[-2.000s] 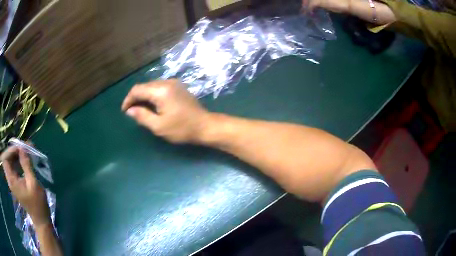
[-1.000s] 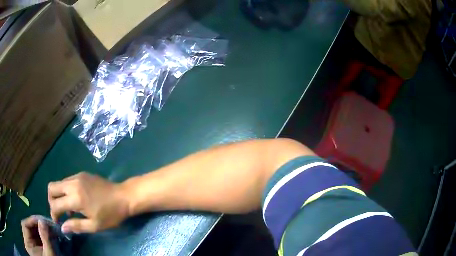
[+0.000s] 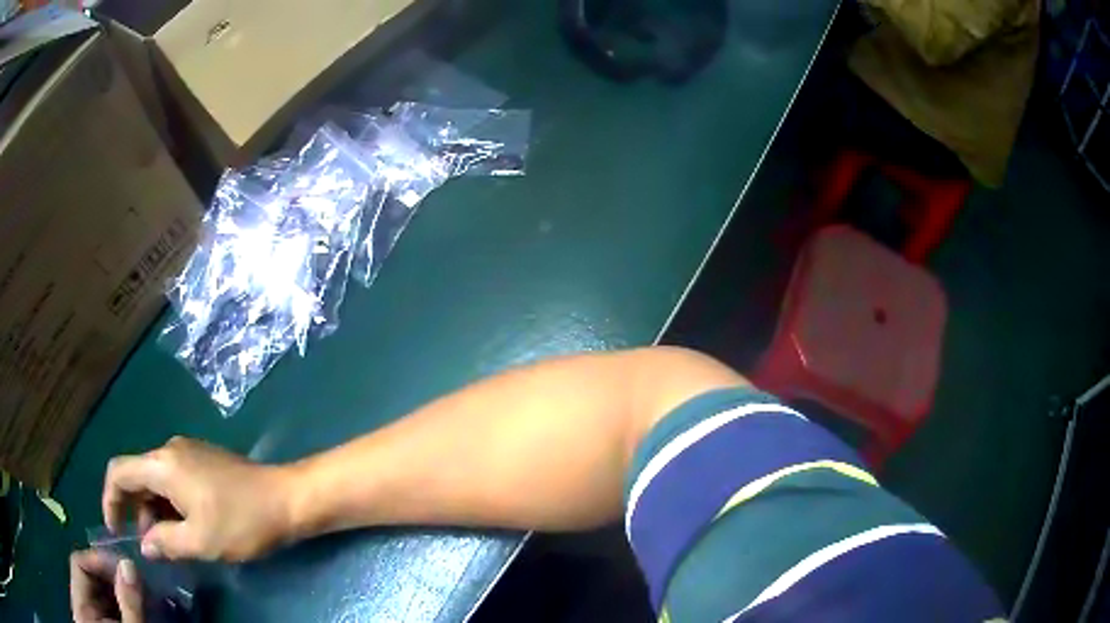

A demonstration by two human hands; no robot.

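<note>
A small clear zip-lock bag (image 3: 171, 584) shows at the lower left, between and below my two hands. My right hand (image 3: 201, 501) reaches in from the right, with thumb and fingertips pinched at the bag's top edge. My left hand (image 3: 107, 587) is at the bottom left, cut off by the picture's edge, its fingers on the other side of the bag. The bag's contents are too dark and blurred to tell. A wide glittering pile of clear bags (image 3: 286, 243) lies above my right hand, with dark bits showing inside.
A cardboard carton (image 3: 91, 231) stands at the upper left beside the pile. A black bundle (image 3: 645, 37) lies at the table's far side. The green table's pale edge (image 3: 730, 231) runs diagonally. A red stool (image 3: 867, 316) stands right of it. A person's brownish clothing (image 3: 949, 73) shows at top right.
The view has swung right and down from the first frame. My right hand has come over to my left hand and the bag. The other person's hand at the pile is out of view.
</note>
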